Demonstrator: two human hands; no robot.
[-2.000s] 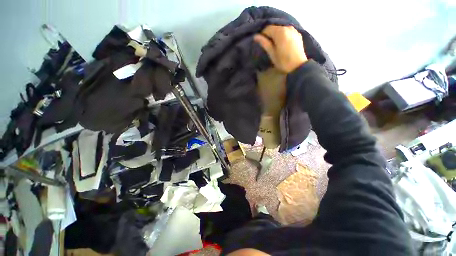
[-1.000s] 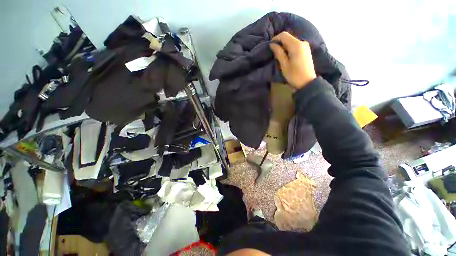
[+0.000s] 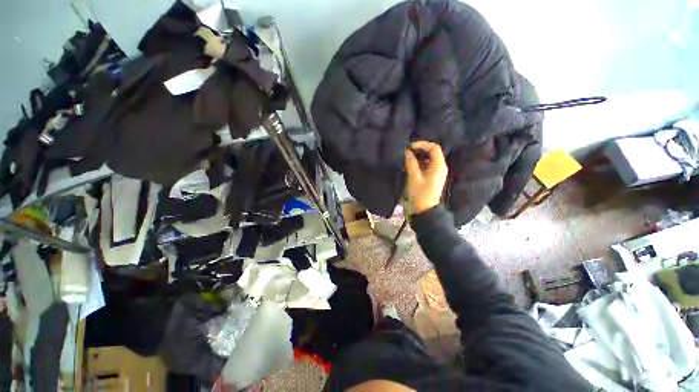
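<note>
A dark quilted puffer jacket (image 3: 460,84) hangs by the wall, its front largely closed over, with a dark cord loop sticking out at its right side. My right hand (image 3: 425,178) is in front of the lower middle of the jacket, fingers curled and pinching its front edge; what exactly lies between the fingertips is too small to tell. My left hand is not in view.
A metal rack (image 3: 295,172) with draped black, grey and white pieces stands left. White offcuts (image 3: 287,283) and a cardboard box (image 3: 123,369) lie below. A yellow-topped stool (image 3: 557,167) stands right, grey fabric (image 3: 628,333) lower right.
My right hand has moved down from the jacket's upper part, where it held the front open. The jacket front has come together and the tan panel inside no longer shows. The yellow-topped stool shows more.
</note>
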